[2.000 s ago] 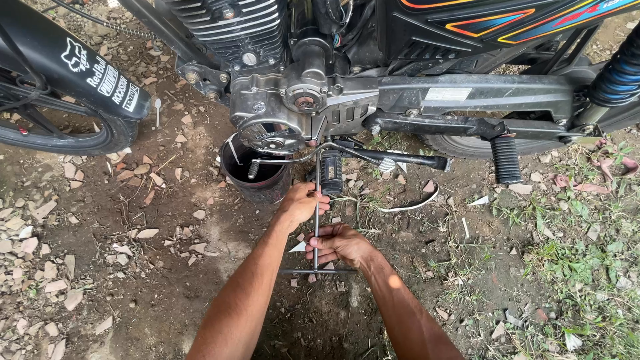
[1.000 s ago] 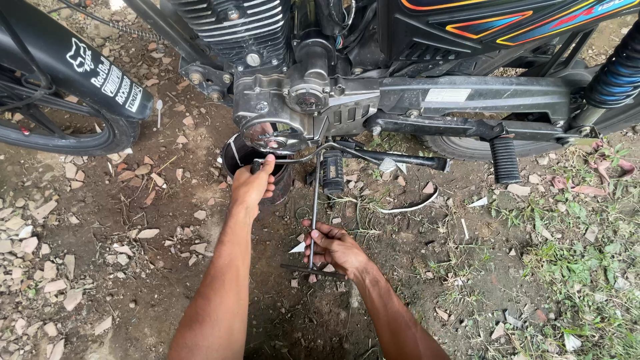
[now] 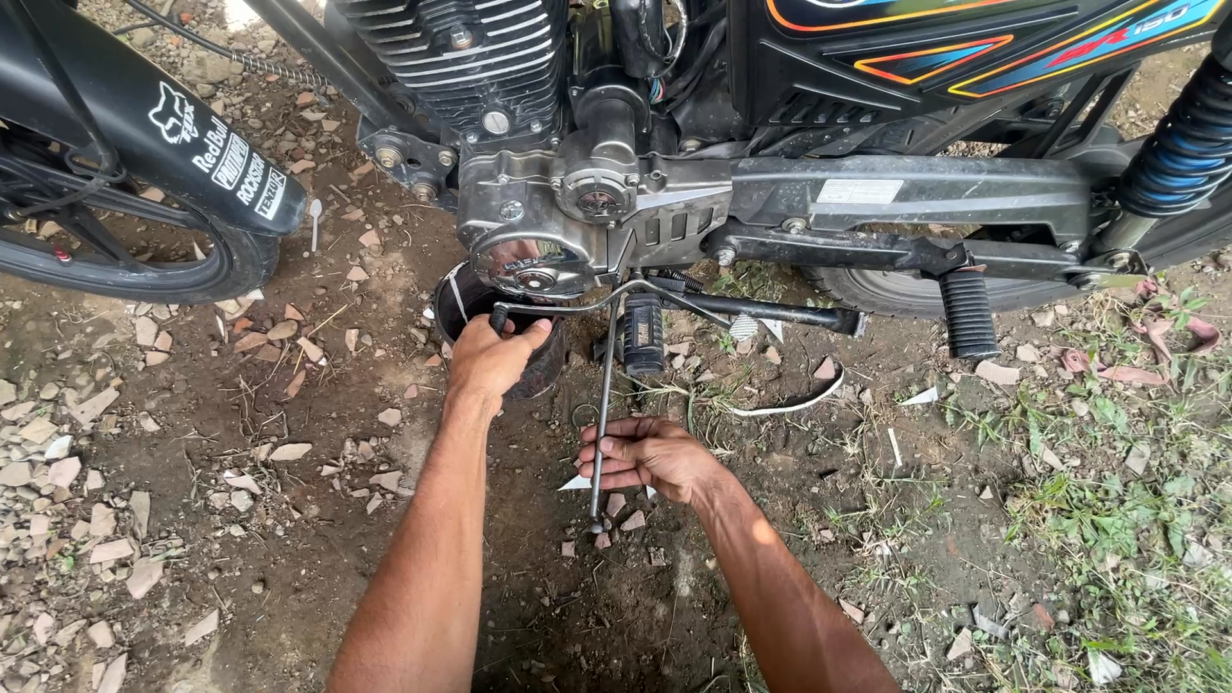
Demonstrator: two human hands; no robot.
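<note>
My left hand (image 3: 494,356) is at the rubber-tipped end of the gear shift lever (image 3: 563,309), its thumb and fingers around the tip. Between the thumb and fingers of my right hand (image 3: 650,457) is the long thin shaft of a metal T-handle wrench (image 3: 604,414). The wrench's upper end reaches the lever's bend below the engine case (image 3: 534,260); its crossbar is seen nearly end-on. Behind my left hand, partly under the engine, stands a dark bucket (image 3: 539,371). The rubber footpeg (image 3: 643,334) is just right of the shaft.
The motorcycle's front wheel (image 3: 144,284) is at upper left. A rear footpeg (image 3: 967,313) and the shock absorber (image 3: 1179,144) are at right. A kickstand (image 3: 784,313) extends below the frame. Broken tile pieces (image 3: 114,551) and a white curved strip (image 3: 794,404) lie on the dirt.
My left hand has left the wrench shaft, where it was two seconds ago, and moved up and left to the lever's tip. The wrench's crossbar has turned from lying across the view to nearly end-on.
</note>
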